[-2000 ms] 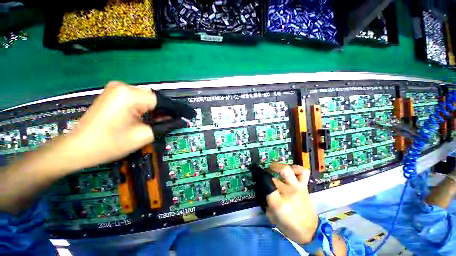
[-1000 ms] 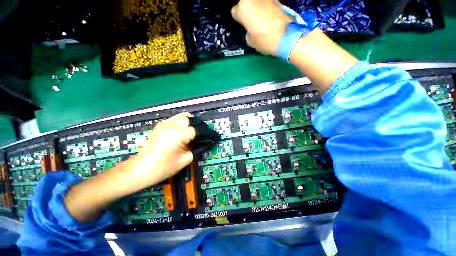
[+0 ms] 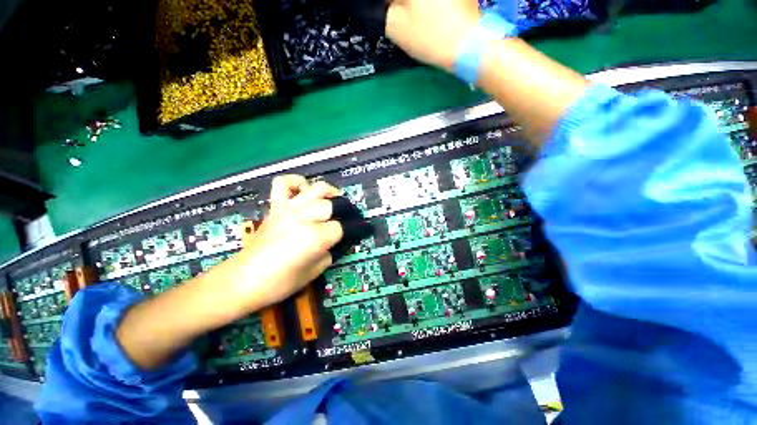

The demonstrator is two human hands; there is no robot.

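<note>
My left hand [image 3: 300, 235], with black finger cots, is over the left column of small green circuit boards [image 3: 417, 225] in a flat black pallet [image 3: 390, 321]. Its fingertips are bent together and dark; whether they hold a part cannot be told. My right hand [image 3: 430, 31], with a light-blue wrist band, is at the top edge, over the right side of the bin of black-silver components [image 3: 325, 40]. Its fingertips are lost in the dark, so its grip cannot be told.
A bin of yellow components [image 3: 217, 80] stands left of the black-silver one, and blue components [image 3: 554, 8] lie right. Small metallic parts [image 3: 95, 130] lie on the green mat [image 3: 207, 158]. Orange-brown bars [image 3: 306, 314] mark the pallet ends. My right sleeve covers the boards at the right.
My right hand has left the boards and gone up to the bins. My left hand stays at the left board column, with its fingers shifted slightly. The camera view has also shifted.
</note>
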